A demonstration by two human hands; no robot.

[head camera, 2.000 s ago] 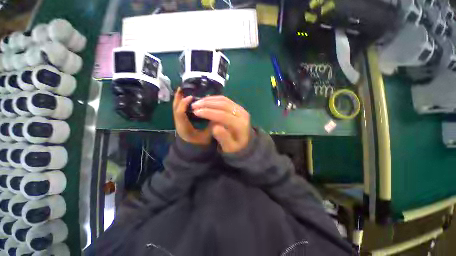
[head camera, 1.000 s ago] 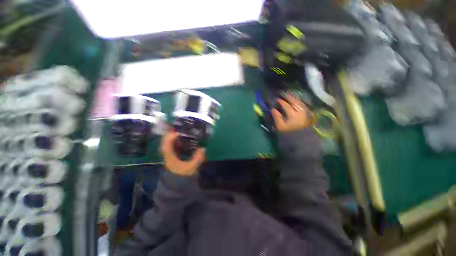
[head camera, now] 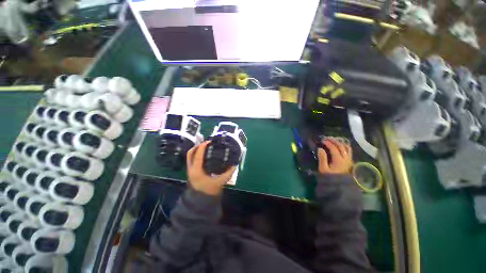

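Note:
Two PTZ cameras with white upper housings are in front of me. My left hand [head camera: 205,173] is wrapped around the black ball head of the right-hand PTZ camera [head camera: 226,149], which is tilted with its ball head towards me. The other PTZ camera [head camera: 177,139] stands just to its left, untouched. My right hand [head camera: 334,156] rests on a dark computer mouse, mostly hidden under the fingers, on a dark mouse pad beside the pens [head camera: 297,146].
A lit monitor [head camera: 229,37] stands behind the white keyboard [head camera: 226,102]. A pink phone [head camera: 155,113] lies left. A bulky black machine [head camera: 357,80] and yellow tape roll [head camera: 367,177] are at right. White housings [head camera: 74,165] fill the left bench; grey-white cameras [head camera: 426,117] stand right.
My right hand has left the PTZ camera and moved right onto the mouse. My left hand has stayed on the camera, which is now tilted. The view has risen, showing the monitor.

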